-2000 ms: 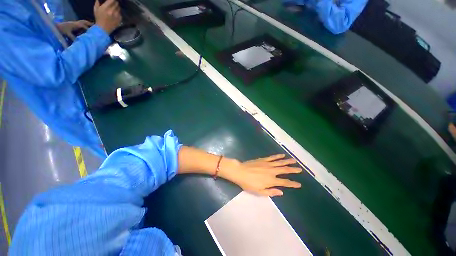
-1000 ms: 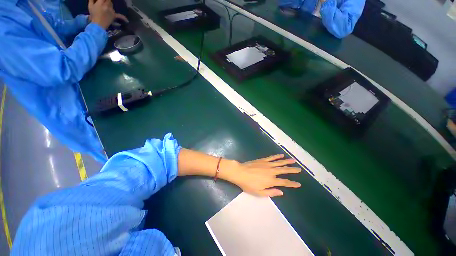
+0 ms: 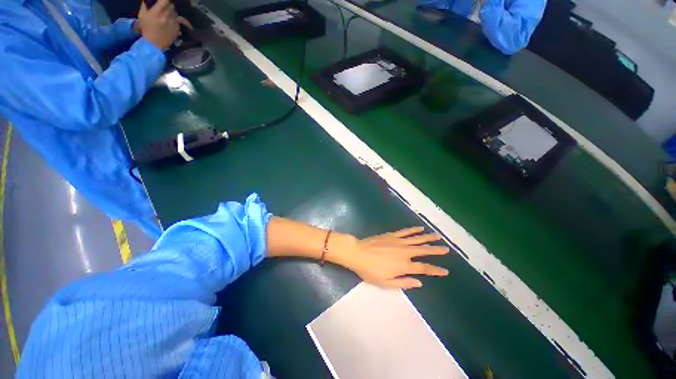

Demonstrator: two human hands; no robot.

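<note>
My left hand (image 3: 396,257) lies palm down on the green bench mat, fingers spread, holding nothing, with a thin red band on the wrist. Its fingertips are beside the white rail. A plain white sheet (image 3: 385,333) lies flat on the mat just below the hand, its upper corner at the heel and thumb side of the hand. The sheet is cut off by the bottom edge of the picture. My right hand is not in view; only some blue sleeve cloth shows at the bottom left.
Black trays with open units (image 3: 526,139) (image 3: 363,77) lie on the green belt beyond the white rail (image 3: 400,194). A corded black device (image 3: 181,148) lies on the bench at left. A neighbouring worker's arm (image 3: 118,85) is at upper left, another person's sleeve (image 3: 511,26) at the top.
The trays on the belt have shifted slightly toward the upper left. The neighbouring worker's hands have moved a little. My left hand and the white sheet have stayed in place.
</note>
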